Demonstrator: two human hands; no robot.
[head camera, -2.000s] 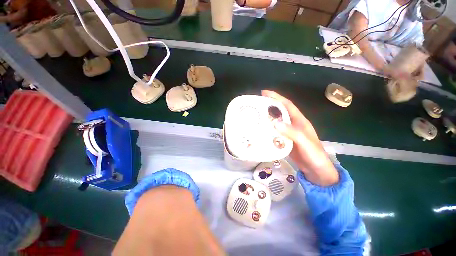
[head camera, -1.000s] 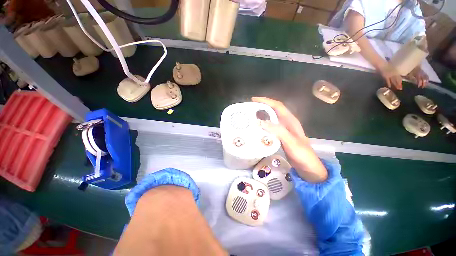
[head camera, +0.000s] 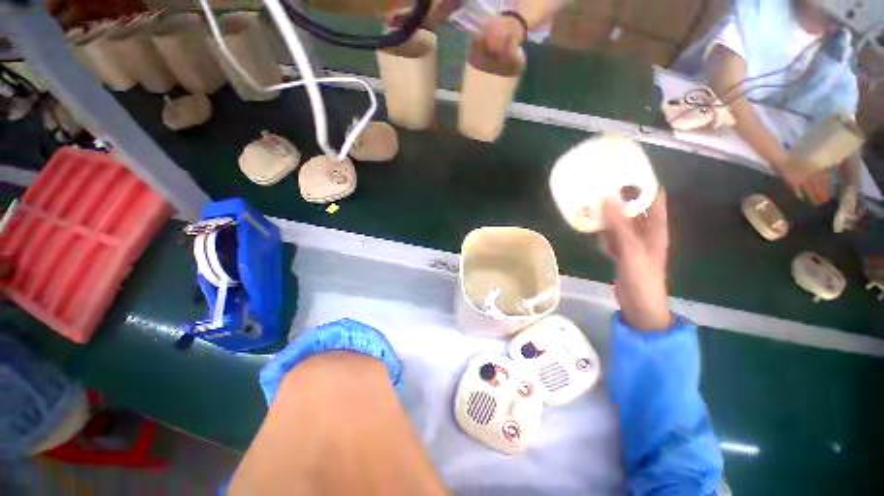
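My right hand (head camera: 640, 242) holds a cream grille cover (head camera: 596, 179) by its lower edge, raised over the conveyor belt. The cream housing body (head camera: 509, 281) stands with its open end up at the back edge of the foam sheet (head camera: 388, 281), with small white pieces inside. Two grille covers lie overlapping in front of it, one at the left (head camera: 496, 402) and one at the right (head camera: 555, 360). My left arm shows at the bottom with its blue cuff (head camera: 334, 351); the left hand itself is cut off by the lower edge.
A blue tape dispenser (head camera: 242, 281) and a coral-red tray (head camera: 82, 237) stand at the left. Pronged covers (head camera: 328, 178) lie on the green belt (head camera: 407, 194). A white cable (head camera: 315, 107) hangs over it. Across the belt, a person's hands hold tall sleeves (head camera: 488, 92); another person works at the right.
My right hand has lifted the cover off the housing body, up and to the right, so the open end now shows. The hands opposite now hold two sleeves at the far edge.
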